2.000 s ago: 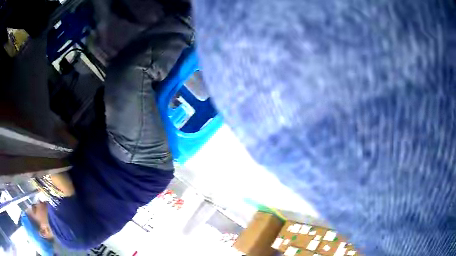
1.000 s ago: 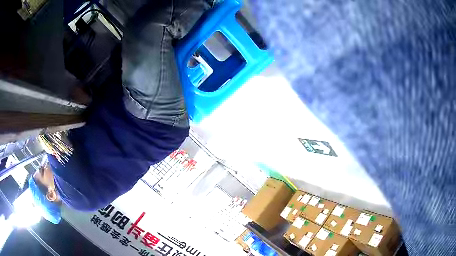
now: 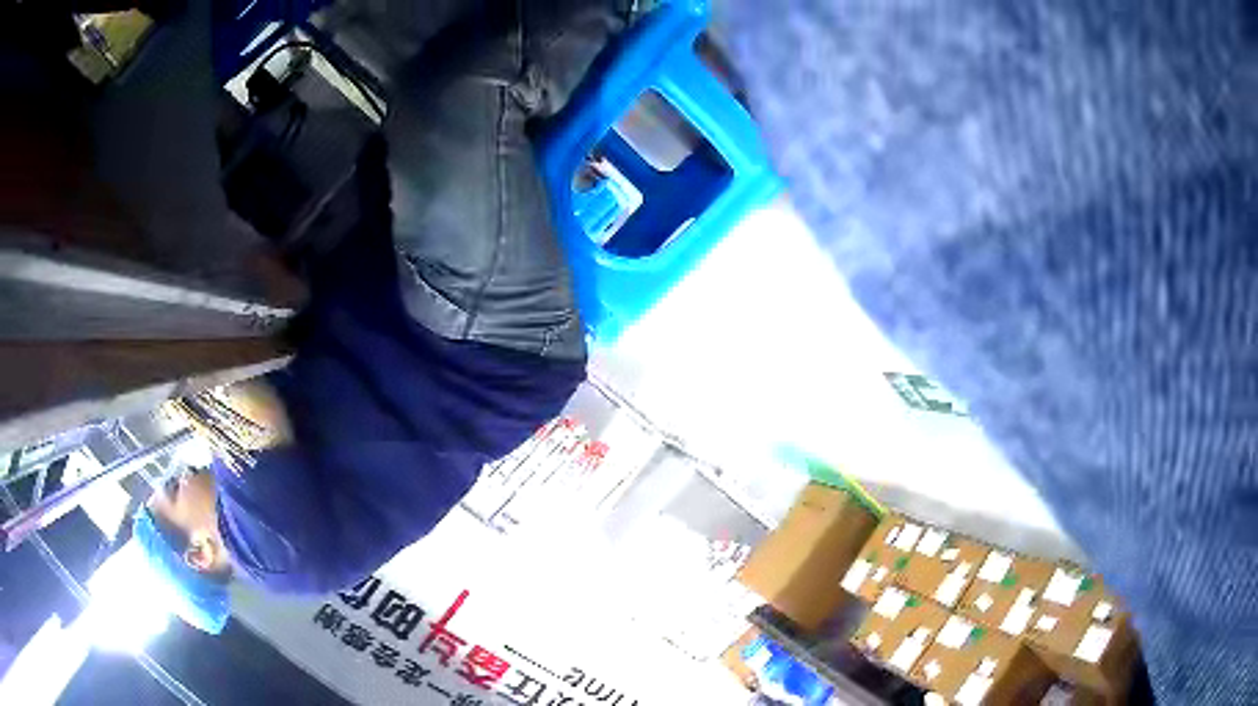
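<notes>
Neither of my hands shows. The view is tilted far onto its side. Nearest to me is a blurred blue woven cloth (image 3: 1049,248) that fills the right side; whose garment it is, I cannot tell. A bench edge (image 3: 124,297) of metal and brown board comes in from the left. A bundle of thin light-coloured wires (image 3: 228,425) lies at its end, partly hidden by a person's arm.
A person in a dark blue top (image 3: 400,455) and grey trousers sits on a bright blue stool (image 3: 759,166). Labelled cardboard boxes (image 3: 952,593) stand at lower right. A white banner (image 3: 414,648) with red and black characters shows at the bottom.
The seated person, stool and boxes have moved up and to the right in the view. The blue cloth covers less of it, and more boxes and the banner show.
</notes>
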